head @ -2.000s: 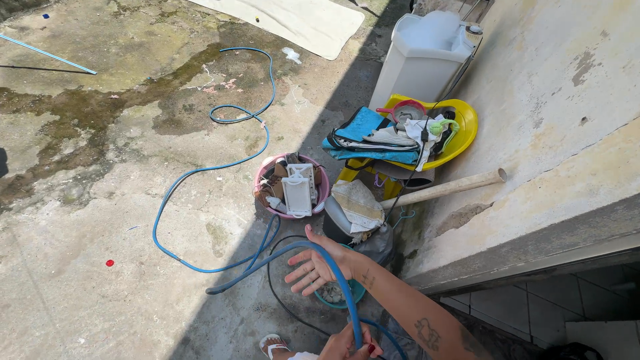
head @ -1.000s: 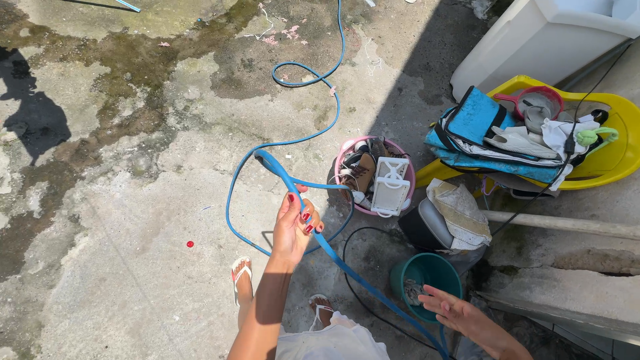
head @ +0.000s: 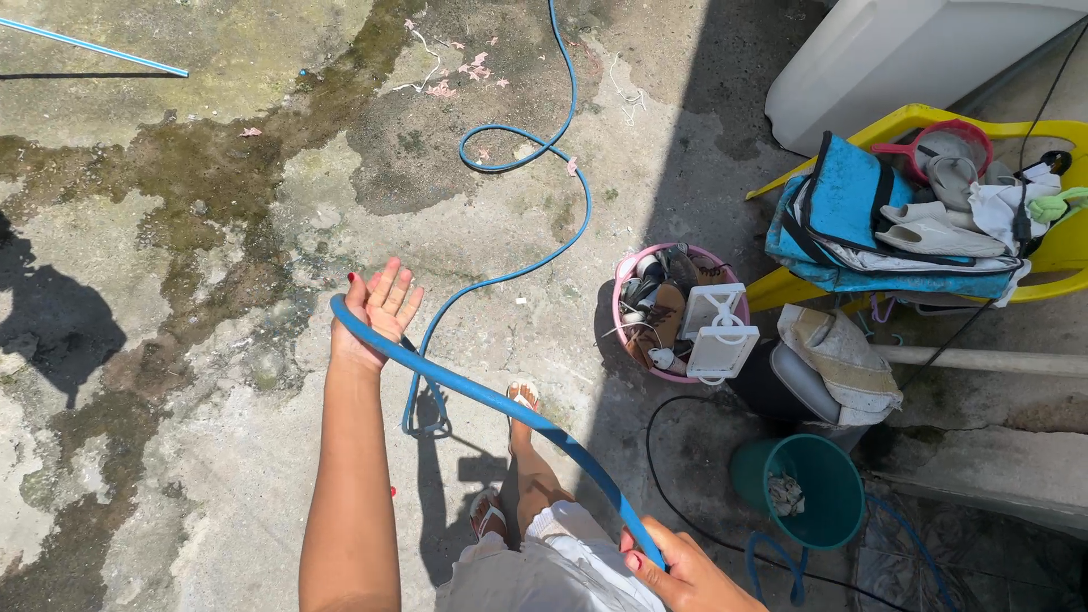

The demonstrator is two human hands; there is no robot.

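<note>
A blue garden hose [head: 476,391] runs in a curve between my two hands. My left hand [head: 382,310] is spread palm up, its fingers apart, with the hose lying across the wrist and the base of the thumb. Low in the view, my right hand [head: 680,565] is closed around the hose. More of the same hose winds over the concrete floor beyond my left hand, with a loop near the top. Other blue coils lie beside the green bucket, to the right of my right hand.
A pink tub [head: 620,314] holds shoes and a white plastic rack. Near it stand a green bucket [head: 799,535] with a crumpled thing inside and a yellow plastic chair [head: 926,115] bearing a blue bag [head: 850,195] and sandals. A black cable [head: 650,450] crosses the floor; a white container stands top right.
My left hand has opened from its grip on the hose and moved left. My right hand, apart from the hose a second ago, is now closed on it.
</note>
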